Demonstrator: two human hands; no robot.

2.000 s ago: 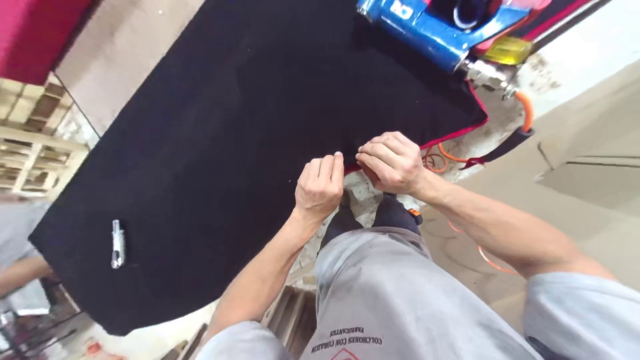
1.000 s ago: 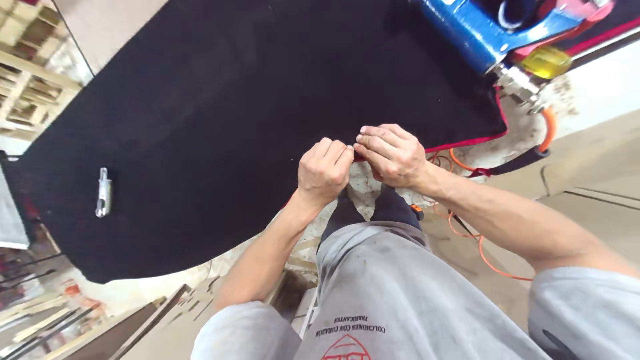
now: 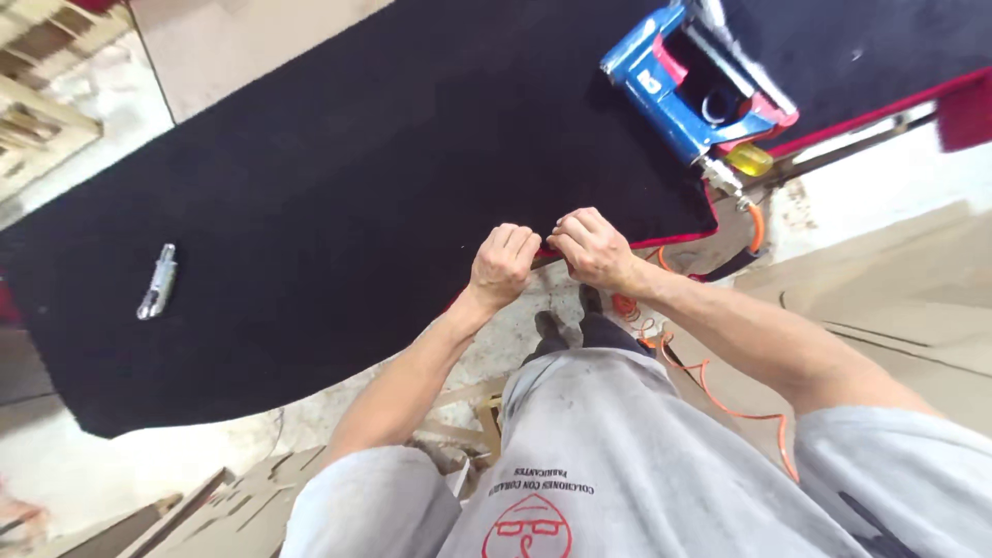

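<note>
Black fabric (image 3: 349, 201) with a red edge lies spread out before me. My left hand (image 3: 504, 266) and my right hand (image 3: 593, 248) are side by side at its near edge, a small gap between them, fingers curled over and pinching the edge; the fingertips are partly hidden. Beyond my right hand, a blue pneumatic staple gun (image 3: 659, 93) rests on the fabric, its metal fitting joined to an orange air hose (image 3: 756, 225). A utility knife (image 3: 158, 282) with a pale metallic body lies on the fabric at the left.
A yellow screwdriver handle (image 3: 749, 159) shows beside the staple gun. A coiled orange hose (image 3: 704, 380) hangs or lies to the right of my legs. Cardboard sheets (image 3: 891, 287) are at the right, and wooden frames (image 3: 39, 132) stand at the far left. A pale board (image 3: 232, 46) lies beyond the fabric.
My hands, close together one second ago, are now slightly apart along the fabric edge. The view has shifted, showing more of the staple gun.
</note>
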